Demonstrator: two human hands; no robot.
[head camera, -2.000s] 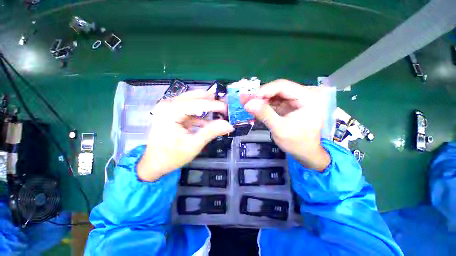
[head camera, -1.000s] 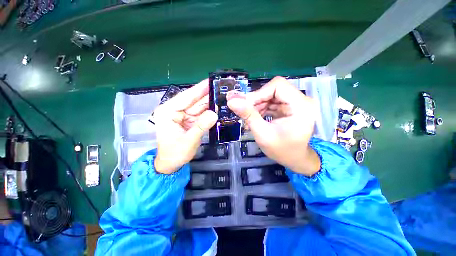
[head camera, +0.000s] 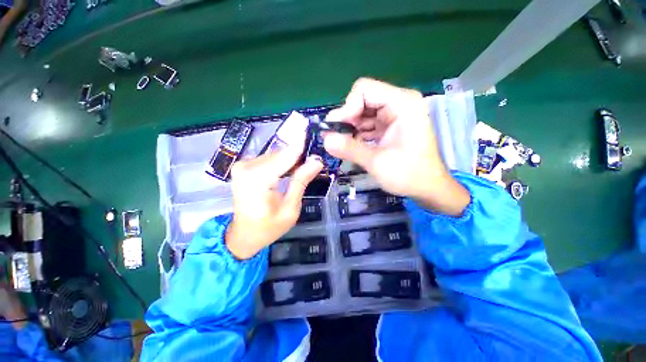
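Note:
My left hand (head camera: 273, 194) holds a black phone housing with a dark board (head camera: 328, 152) in it, tilted above the tray. A small dark LCD screen module (head camera: 319, 185) with a bright edge hangs at its lower end. My right hand (head camera: 393, 141) pinches a dark part at the housing's upper end with thumb and fingers; the fingers partly hide it. Below is the translucent blister tray (head camera: 333, 265), with rows of black phone housings (head camera: 384, 284) in its pockets. One board-and-screen piece (head camera: 230, 150) lies slanted at the tray's upper left.
A loose pile of white and dark assemblies (head camera: 504, 157) lies right of the tray. A part-built phone (head camera: 610, 138) lies farther right. A grey slanting post (head camera: 528, 46) stands upper right. A black fan (head camera: 76, 312) and cables are at left. Small parts (head camera: 166, 75) lie upper left.
The held housing has turned from upright and facing the camera to tilted and narrower in view. My right hand has moved up to its upper end. The slanted piece at upper left is now uncovered.

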